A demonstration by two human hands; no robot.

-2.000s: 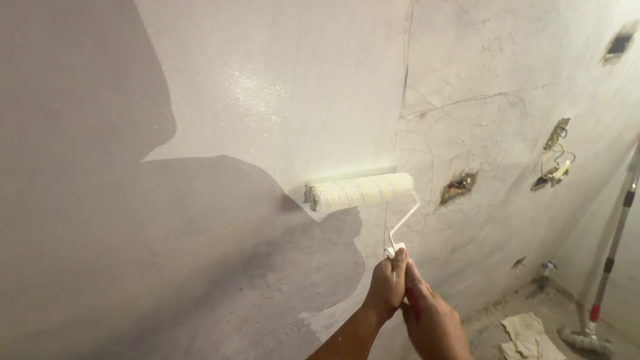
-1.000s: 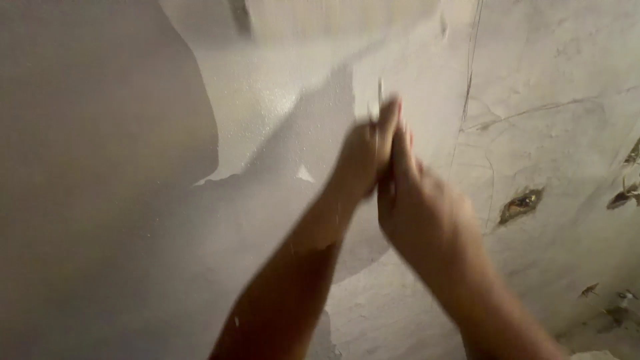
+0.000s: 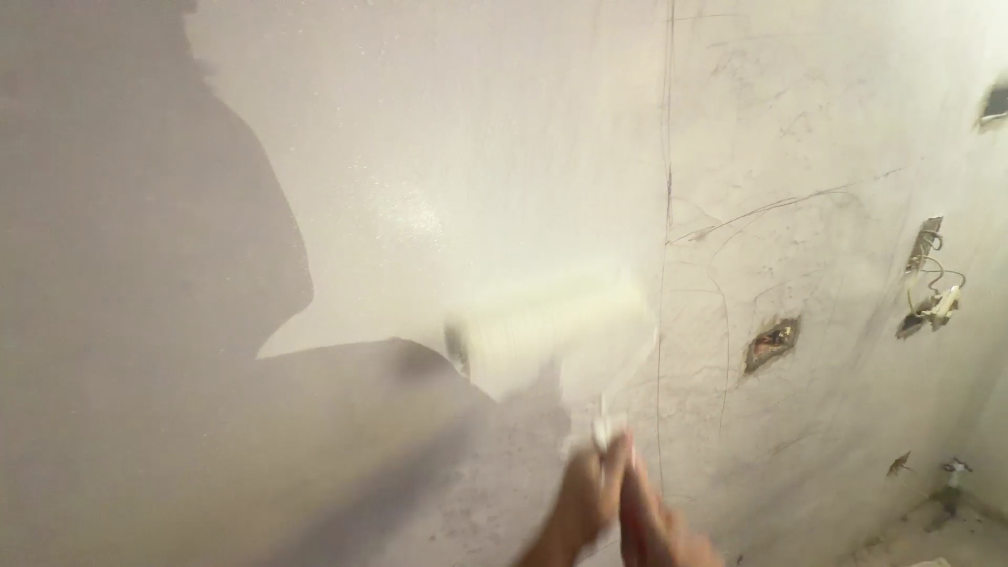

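Observation:
Both hands grip the handle of a paint roller [image 3: 551,323], which is blurred by motion against the wall [image 3: 535,142]. My left hand [image 3: 579,496] is closed around the handle near its top, and my right hand [image 3: 657,516] is on it just to the right, touching the left. The roller's cover is pale and lies nearly level above the hands, its wire frame bending down on the right to the handle. Glossy wet paint shows over the upper middle of the wall, with a curved edge against the duller, greyer surface at left and below.
Right of a vertical pencil line, the wall has a ragged cut-out [image 3: 772,345], an opening with loose wires [image 3: 933,283] and another opening [image 3: 996,102] near the right edge. A small valve or pipe fitting [image 3: 954,472] stands low at the right, near the floor.
One second ago the hands were higher on the wall and the roller cover was out of clear sight. The hands have come down with the roller, and the view has shifted.

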